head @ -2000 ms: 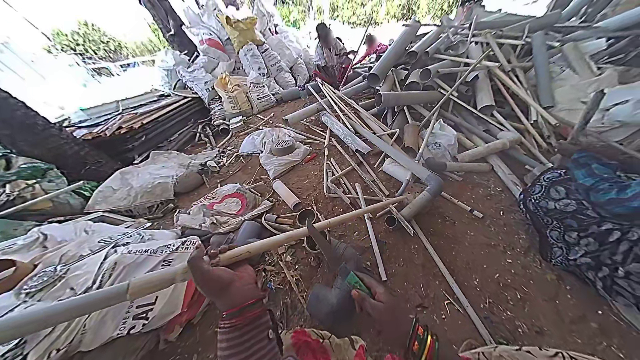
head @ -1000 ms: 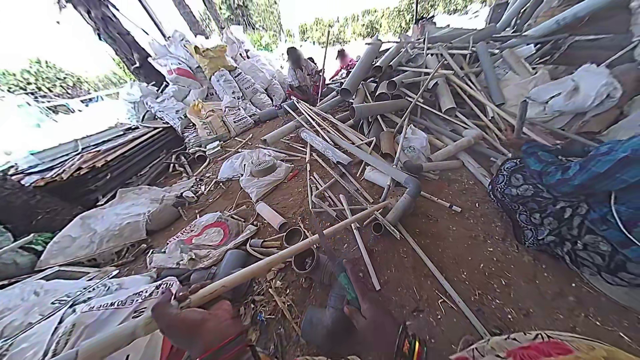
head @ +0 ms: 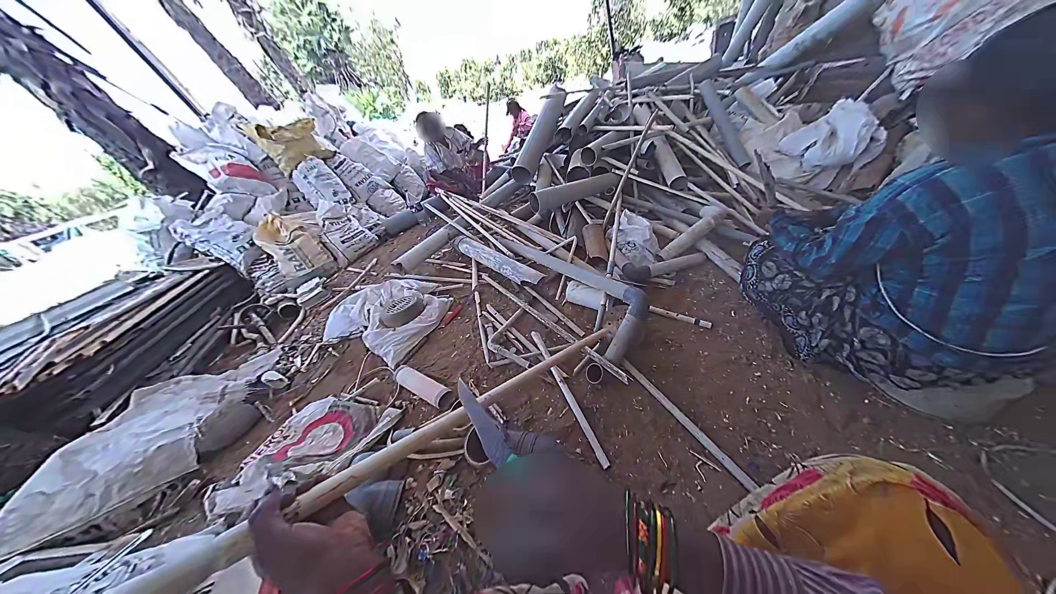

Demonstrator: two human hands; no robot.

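Note:
My left hand [head: 318, 540], at the bottom left, grips a long pale plastic pipe [head: 412, 441] that slants from the lower left corner up to the middle of the view. My right hand [head: 544, 516] is closed around a knife with a green handle, and its grey blade [head: 485, 425] points up beside the pipe. The right hand is blurred, with bangles at the wrist. Whether the blade touches the pipe, I cannot tell. Under the pipe lies a grey pipe fitting [head: 378, 505], partly hidden by my left hand.
A large heap of grey and cream pipes [head: 577, 186] rises ahead. Filled sacks [head: 330, 186] stand behind on the left, near two seated people. At the right sits a person in a blue checked garment [head: 949, 256]. Thin pipes [head: 569, 404] and a printed sack [head: 318, 437] lie on the soil.
The knife blade now stands higher against the pipe than a second ago. My left hand still holds the pipe. The view has turned to the right, bringing more of the person there into sight.

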